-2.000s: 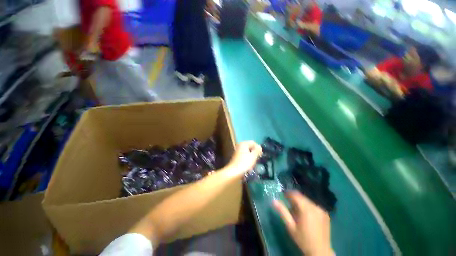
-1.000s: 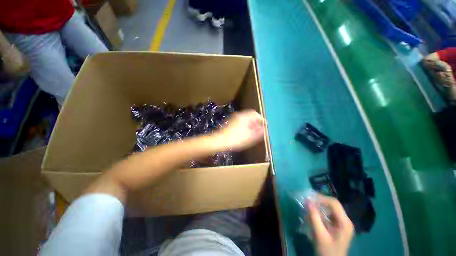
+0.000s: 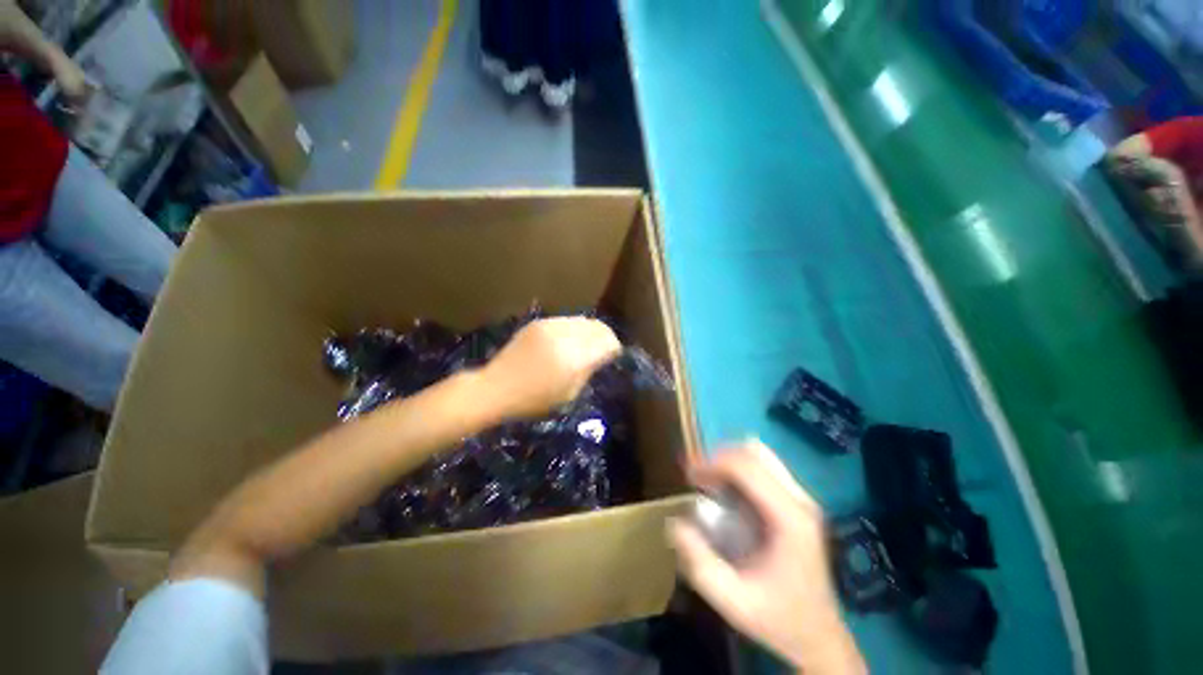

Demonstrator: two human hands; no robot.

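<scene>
A large open brown carton (image 3: 396, 600) stands left of the bench, with a dark glittering heap of bagged housings (image 3: 528, 462) inside. My left hand (image 3: 561, 363) is inside the carton over the heap, fingers curled; a bit of clear film shows beside it, and whether it grips anything is hidden. My right hand (image 3: 765, 554) is blurred at the carton's right front corner, with a shiny crinkled clear bag (image 3: 726, 524) between thumb and fingers. Several black plastic housings (image 3: 910, 468) lie in a loose pile on the bench to the right, one of them (image 3: 818, 409) slightly apart.
The blue-green bench top (image 3: 739, 224) runs away beside a shiny green conveyor (image 3: 976, 251). A person in red (image 3: 53, 237) stands at the left. Another person's arm (image 3: 1148, 178) shows at the far right. Dark clothing and shoes show at the top. Other cartons (image 3: 271, 119) stand at the back left.
My left hand has moved left, deeper over the heap. My right hand has moved left from the bench to the carton's edge with the clear bag. The view has shifted slightly.
</scene>
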